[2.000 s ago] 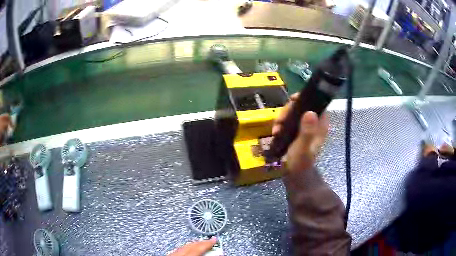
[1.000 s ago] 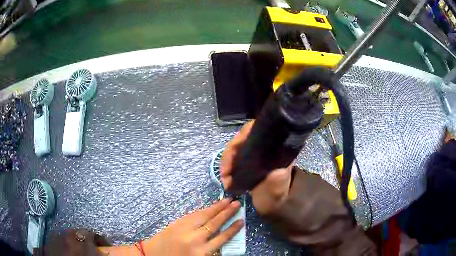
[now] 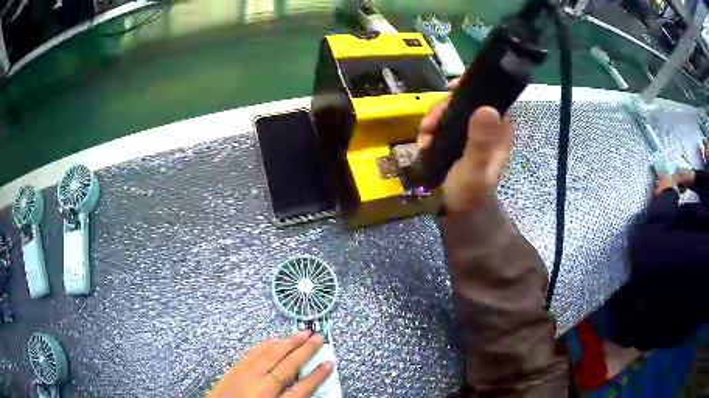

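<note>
A pale blue-green handheld fan [image 3: 305,288] lies on the silvery sheet in front of me, its round grille away from me. My left hand [image 3: 272,369] rests over its handle near the neck, fingers on top. My right hand [image 3: 470,159] is closed around the thick black electric screwdriver [image 3: 486,89], which leans with its lower end at the metal block of the yellow screw feeder [image 3: 396,206]. The driver's tip is hidden at the block, where a small purple light shows. No screw can be made out.
A smartphone [image 3: 297,167] lies left of the feeder. Two fans [image 3: 77,233] lie at the left, another [image 3: 48,360] at lower left. The green conveyor [image 3: 194,70] carries fans behind. A black cord [image 3: 564,171] hangs right. A person's hands [image 3: 675,183] work at far right.
My right hand has lifted the screwdriver off the fan's neck and moved it up and right to the feeder. My left hand stays on the fan. The camera view has shifted.
</note>
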